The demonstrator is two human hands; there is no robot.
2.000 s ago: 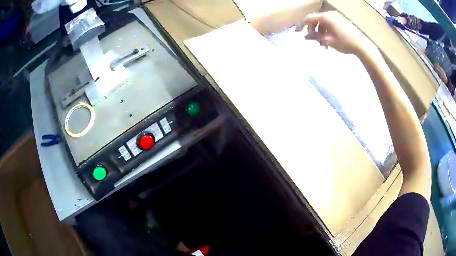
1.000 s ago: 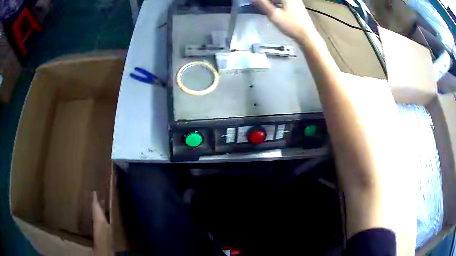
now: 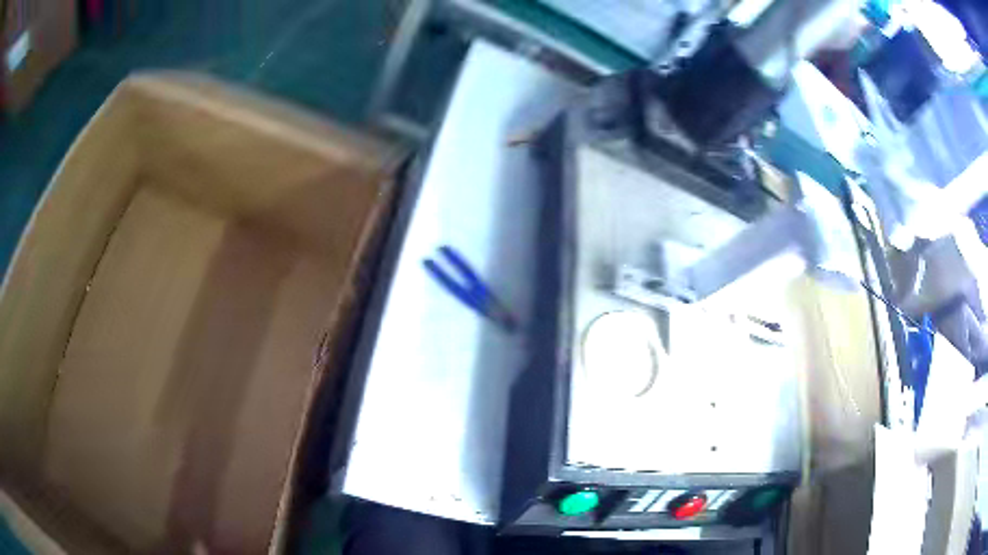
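Observation:
The deep open brown carton (image 3: 163, 358) lies at the left, with its flat cardboard bottom showing. A small pale tip, which looks like a fingertip of my left hand (image 3: 200, 549), shows at the bottom edge over the carton; the rest is cut off. My right hand is out of the picture. The press machine's bed (image 3: 693, 412) is at the right, overexposed and blurred. The support arm (image 3: 748, 255) leans up from the bed, with no white housing recognisable on it.
The blue-handled nippers (image 3: 471, 287) lie on the white table (image 3: 423, 401) between carton and machine. The tape roll (image 3: 620, 352) lies on the bed. The front panel has a green button (image 3: 579, 502) and a red stop button (image 3: 689, 506). Brown cardboard (image 3: 845, 369) stands at the right.
The view has swung left, so the left carton appears larger and the machine sits further right. My right arm has left the picture. My left hand has dropped almost out of the bottom edge.

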